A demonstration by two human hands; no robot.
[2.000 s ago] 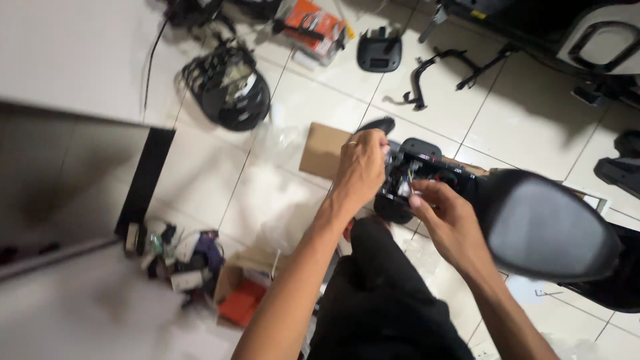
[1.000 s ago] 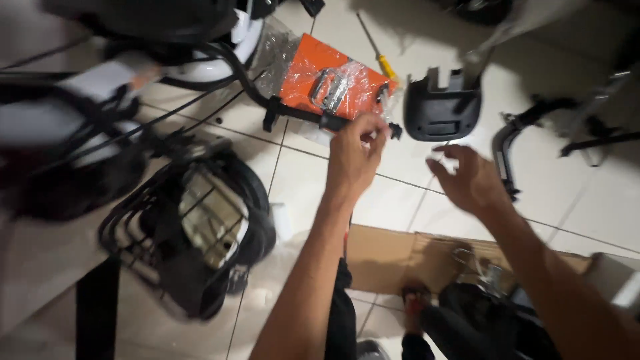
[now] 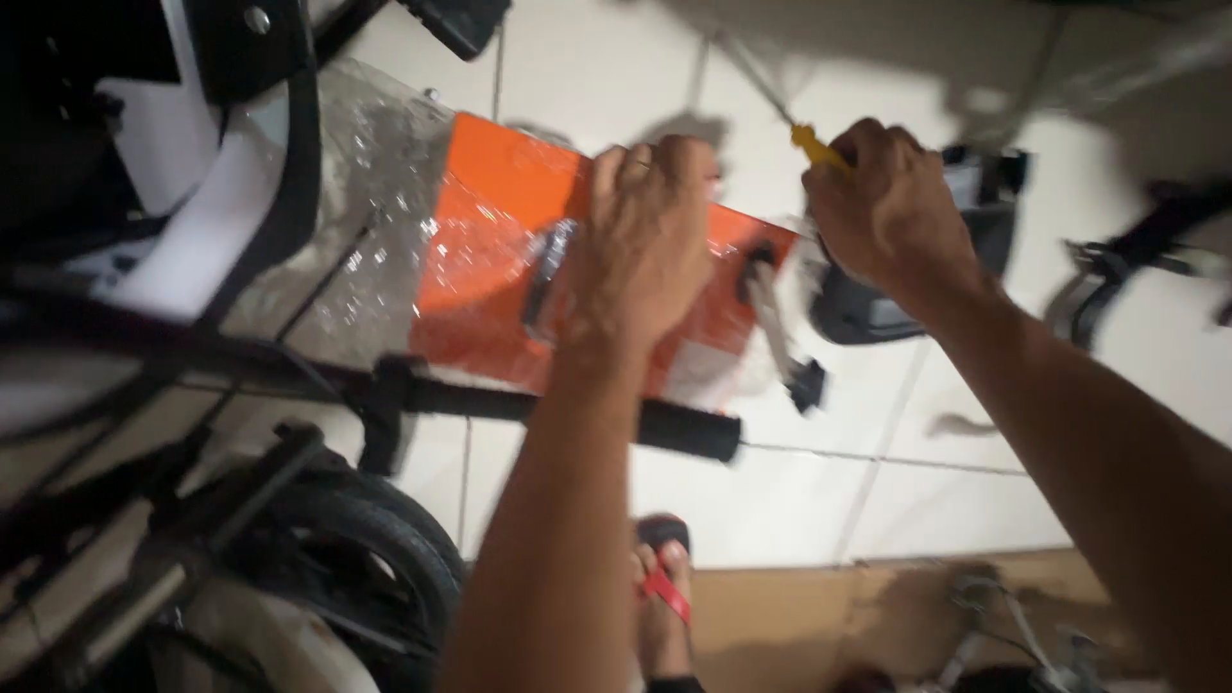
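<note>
My right hand is closed around the yellow handle of a screwdriver, its thin shaft pointing to the upper left. My left hand lies over an orange packet in clear plastic; its fingertips are at the packet's upper edge, and whether they grip anything cannot be told. A dark part under the plastic shows beside my left hand. A short cable with a black connector hangs over the packet's right side.
A handlebar with a black grip crosses below the packet. A wheel is at lower left. Behind my right hand lies a black plastic cover; a black bracket is farther right. Cardboard and my sandalled foot are below.
My right hand, empty a second ago, has taken hold of the screwdriver that lay on the floor. My left hand has moved from near the handlebar grip onto the orange packet. The view has shifted.
</note>
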